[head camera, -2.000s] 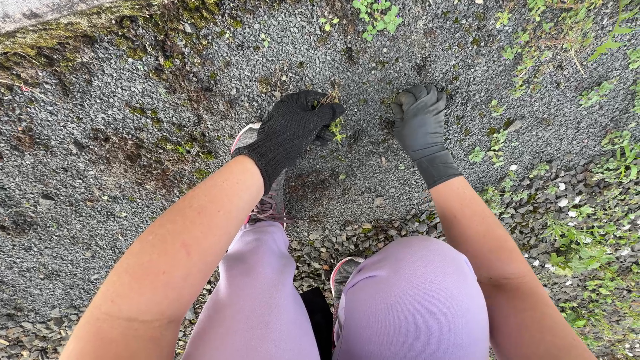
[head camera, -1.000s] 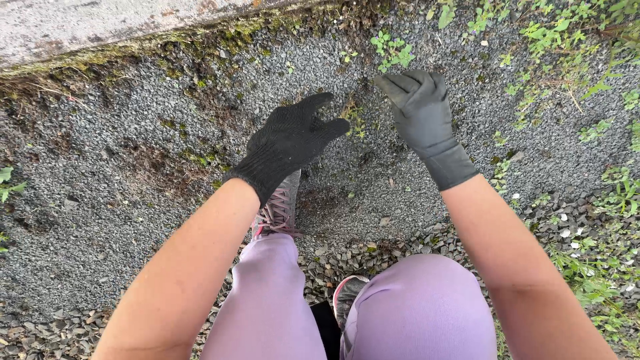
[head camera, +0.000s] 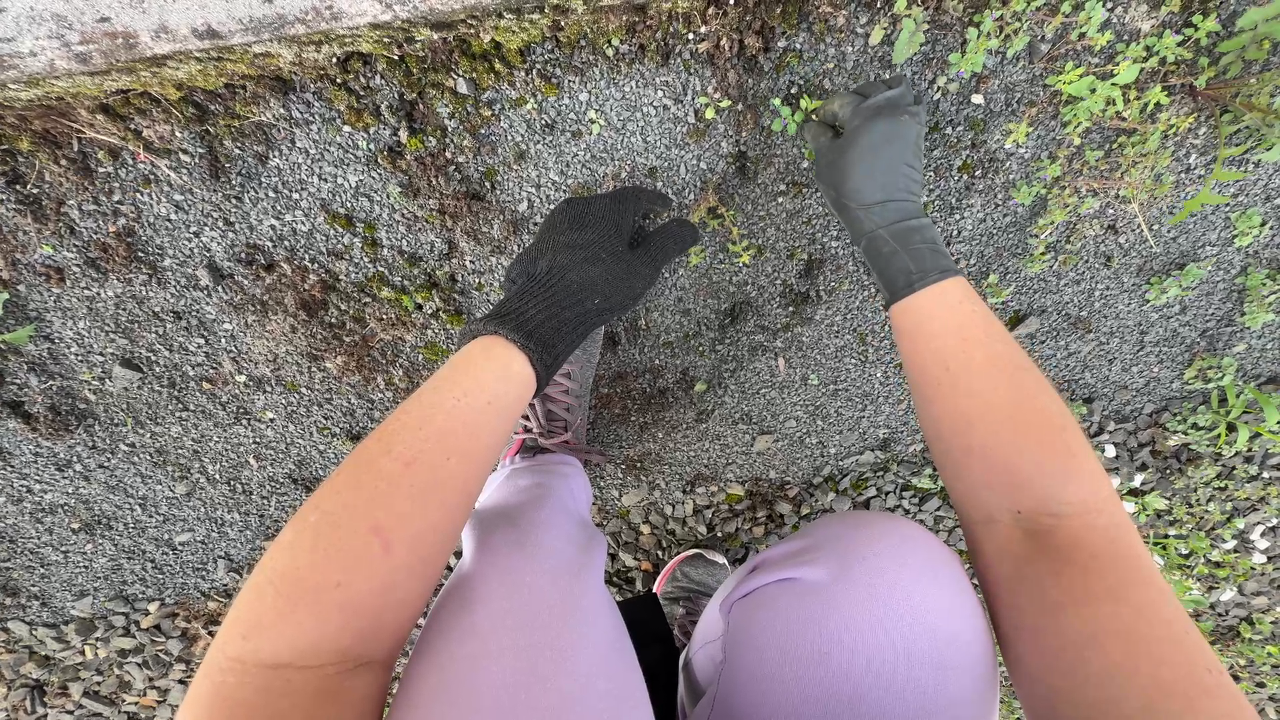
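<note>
My left hand (head camera: 600, 262), in a black knitted glove, is above the gravel in the middle with its thumb and fingers apart and nothing visible between them. Just right of its thumb lies a thin, yellow-green uprooted weed (head camera: 735, 238) on the gravel. My right hand (head camera: 875, 175), in a dark grey smooth glove, is further up and to the right. Its fingers are curled closed at the edge of a small green-leaved weed (head camera: 790, 114), whose leaves stick out on the left; the fingertips are partly hidden. Another tiny weed (head camera: 712, 106) grows to the left of that one.
A mossy concrete edge (head camera: 200, 30) runs along the top left. Leafy weeds (head camera: 1100, 90) grow at the upper right and more (head camera: 1235, 410) at the right. Coarser stones (head camera: 690, 515) lie near my knees. My shoe (head camera: 565, 400) is below my left hand.
My left hand held a weed two seconds ago; it has let go, and the weed lies beside it. My right hand has moved up from the gravel, and its fingers have closed at the green-leaved weed.
</note>
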